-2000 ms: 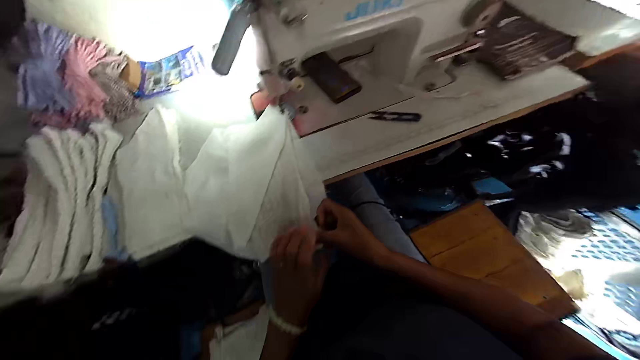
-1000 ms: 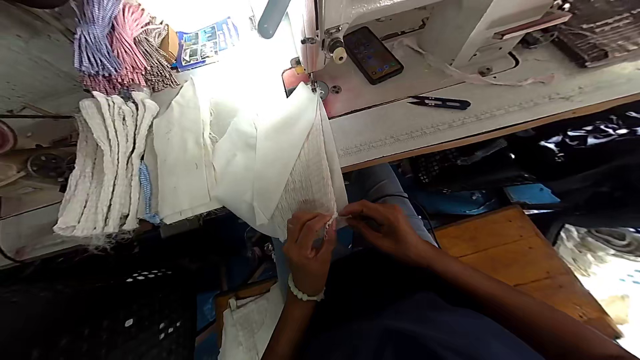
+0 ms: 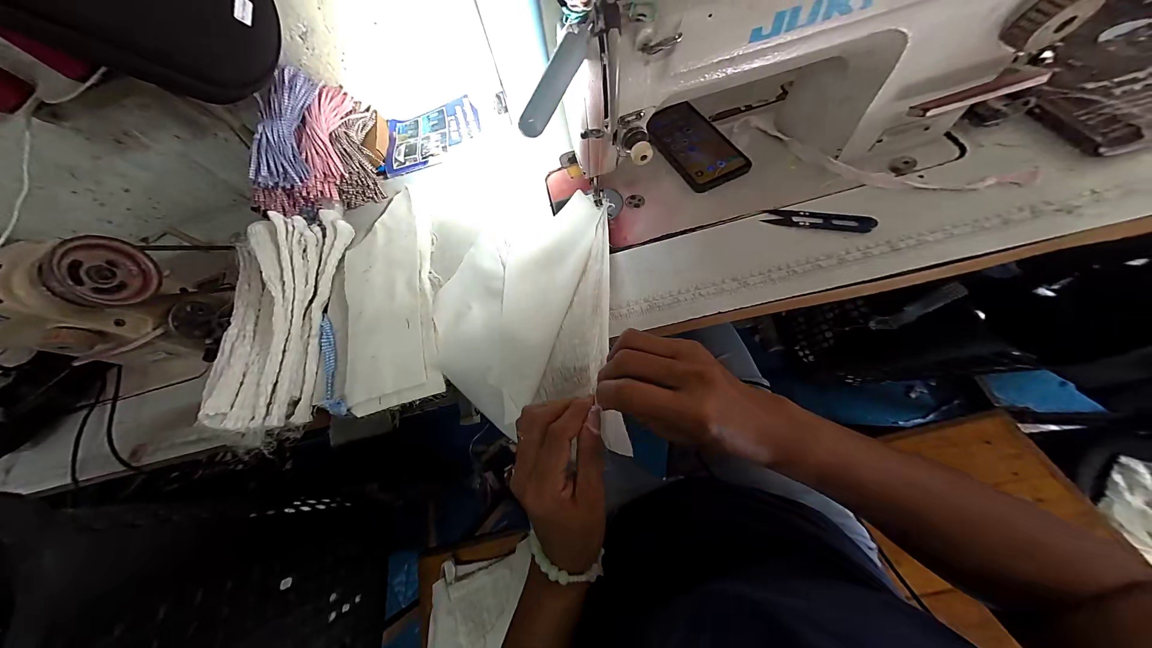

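White fabric [image 3: 531, 315] runs from under the presser foot of a Juki sewing machine [image 3: 711, 54] down over the table's front edge. Its lower edge is pinched in my left hand [image 3: 560, 468], which wears a bracelet of pale beads. Close against it on the right, my right hand [image 3: 675, 387] grips the same fabric edge between thumb and fingers. The fingertips of both hands nearly meet, and the exact fold between them is hidden.
Left of the fabric lie flat white cloth pieces [image 3: 387, 315], a folded white stack [image 3: 274, 324] and bundled checked strips [image 3: 283, 135]. A phone [image 3: 699, 147] and thread snips [image 3: 821, 220] rest on the machine table. A wooden stool [image 3: 981, 486] stands lower right.
Both hands stay together at the fabric's lower edge. My right hand's fingers have closed in nearer to the left hand's fingertips. The view has shifted.
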